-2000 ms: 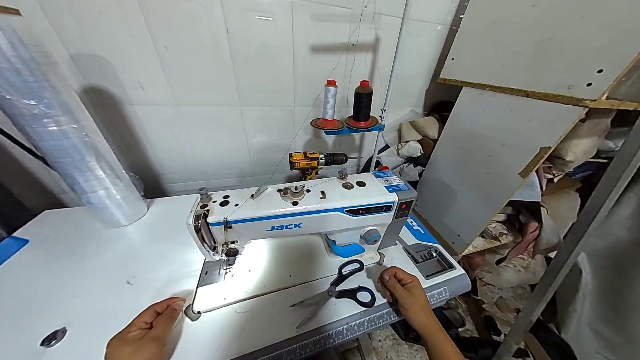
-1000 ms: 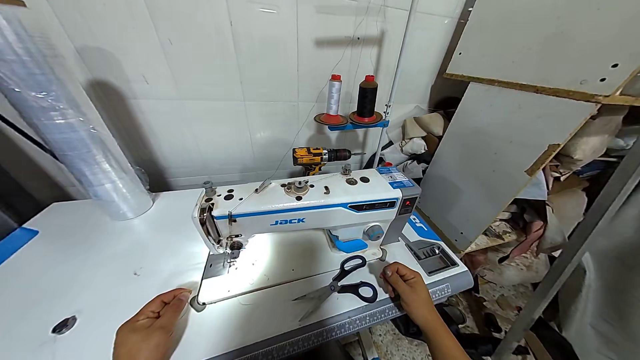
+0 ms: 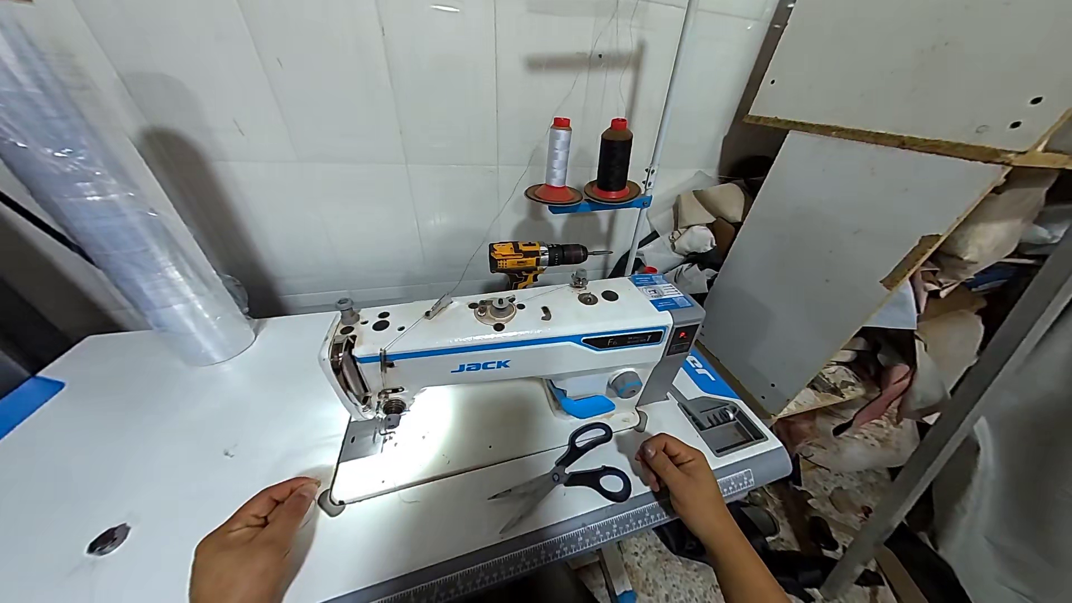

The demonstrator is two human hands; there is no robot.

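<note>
A white Jack industrial sewing machine (image 3: 519,343) stands on a white table (image 3: 167,435), its lamp lighting the bed. My left hand (image 3: 255,536) rests at the bed's front left corner, thumb and forefinger together; whether something thin is between them cannot be made out. Black-handled scissors (image 3: 559,477) lie partly opened in front of the bed, blades toward the left. Just right of their handles is my right hand (image 3: 678,477), fingers curled over the table; its fingertips are partly hidden. White thread (image 3: 559,155) and black thread (image 3: 615,159) stand on a spool holder behind the machine.
A yellow and black cordless drill (image 3: 536,255) is behind the machine. At the left stands a plastic-wrapped roll (image 3: 126,209). A measuring scale (image 3: 620,528) runs along the front edge. Light boards (image 3: 846,251), fabric scraps (image 3: 946,352) and a metal bar (image 3: 955,419) are at the right.
</note>
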